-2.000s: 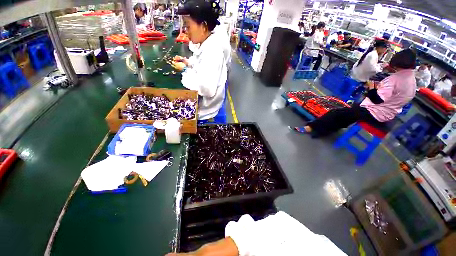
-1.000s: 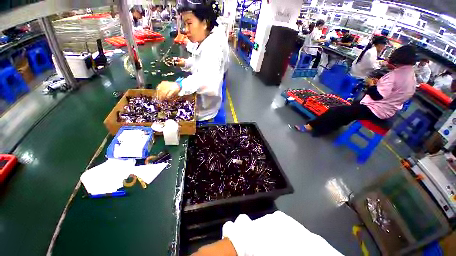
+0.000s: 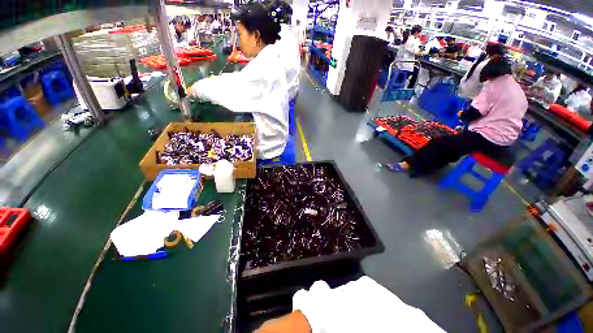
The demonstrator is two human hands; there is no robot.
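A deep black bulk bin [image 3: 379, 249] stands at the bench edge, full of tangled small dark parts with metal ends [image 3: 299, 214]. My right arm in a white sleeve [image 3: 364, 306] comes in from the bottom, just below the bin's near rim. Only the wrist or back of my right hand [image 3: 286, 323] shows at the bottom edge. The fingers are cut off, so what they hold is hidden. My left hand is out of the picture.
Left of the bin on the green bench are a cardboard box of silver parts [image 3: 151, 160], blue tray [image 3: 151, 197], white bottle [image 3: 225, 177], white sheets [image 3: 140, 234], tape roll [image 3: 172, 239] and blue pen [image 3: 144, 256]. A white-coated person [image 3: 273, 78] stands behind the box.
The neighbouring person's hand has left the cardboard box and that arm now reaches left across the bench. The person in pink has turned and leans away. My right arm has hardly moved.
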